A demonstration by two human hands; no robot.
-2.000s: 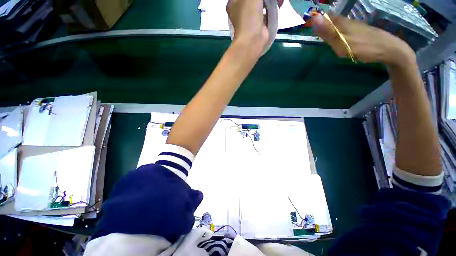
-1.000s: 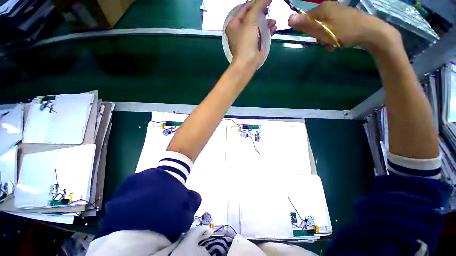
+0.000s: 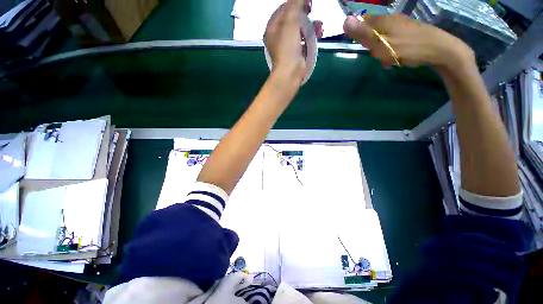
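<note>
My left hand point(image 3: 287, 44) is raised at the top centre and holds a white tape roll point(image 3: 311, 56), which shows as a ring around and beside the hand. My right hand point(image 3: 411, 40) is at the upper right and holds scissors point(image 3: 386, 46) by a yellow-gold handle loop; the blades are mostly hidden or too small to make out. A tape strip between the hands cannot be made out. Below lie white panels point(image 3: 321, 219) with small circuit boards point(image 3: 357, 279), round components point(image 3: 364, 264) and thin lead wires. My left forearm covers part of the panels.
Stacked white panels on tan sheets point(image 3: 62, 184) stand at the left. A dense leaning bundle point(image 3: 452, 154) is at the right. A raised shelf behind has a pale edge point(image 3: 178, 43), a carton point(image 3: 128, 18), white sheets point(image 3: 253, 21) and a clear-wrapped stack point(image 3: 464, 27).
Compared with two seconds ago, my right hand has moved left with the scissors, closer to my left hand. My left hand has turned, and the tape roll has tilted and shifted slightly left.
</note>
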